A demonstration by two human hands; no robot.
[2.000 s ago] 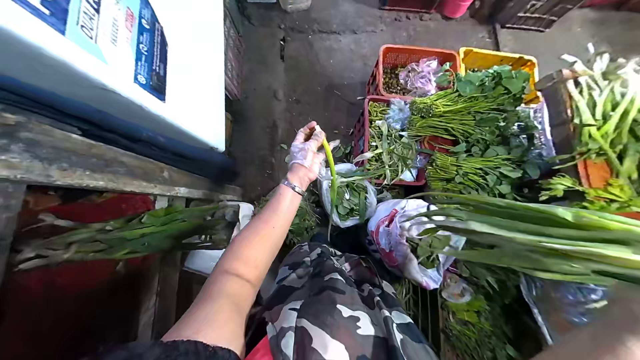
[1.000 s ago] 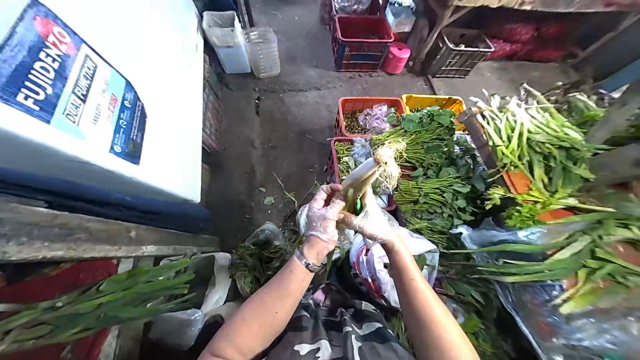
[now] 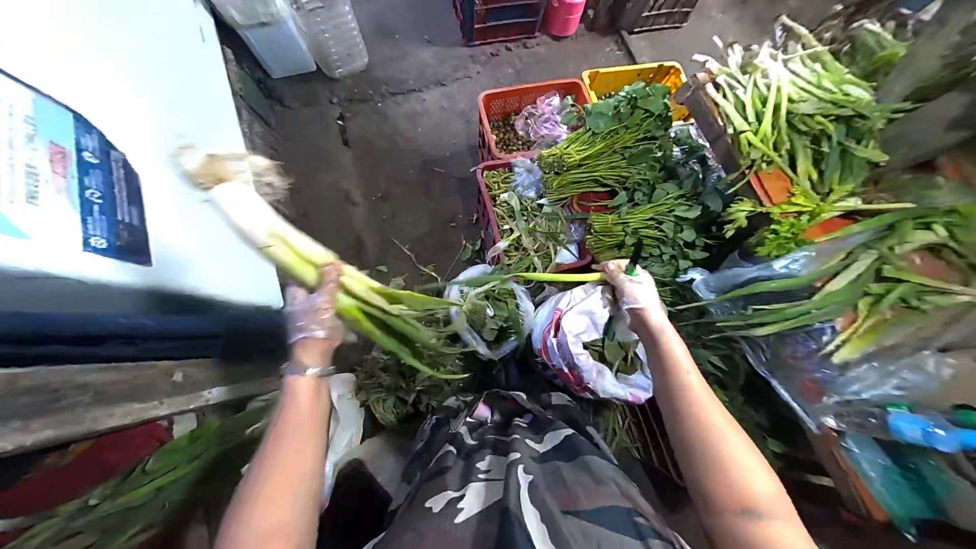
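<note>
My left hand [image 3: 314,309], in a thin clear plastic glove, grips a bundle of leeks [image 3: 267,232]; the white root ends point up and left over the white appliance, and the green leaves trail down to the right. My right hand [image 3: 631,290], gloved too, holds one long yellow-green leaf [image 3: 560,277] that stretches leftward. Something small, dark and green shows at its fingers, too hidden to name. Below this hand stands a white plastic sack [image 3: 564,343] with leaves inside. Left of the sack is a clear plastic bag [image 3: 488,316] of leafy scraps.
A white chest appliance [image 3: 183,91] fills the upper left, above a wooden ledge [image 3: 137,396]. Ahead are an orange crate [image 3: 492,103], a red crate [image 3: 488,221] and a yellow crate [image 3: 633,75], with bundled greens [image 3: 610,160] beside them. More leeks [image 3: 808,99] lie at right.
My hands have moved apart from the bundle they both held; the left one has carried the leeks left, the right one has gone right with a leaf.
</note>
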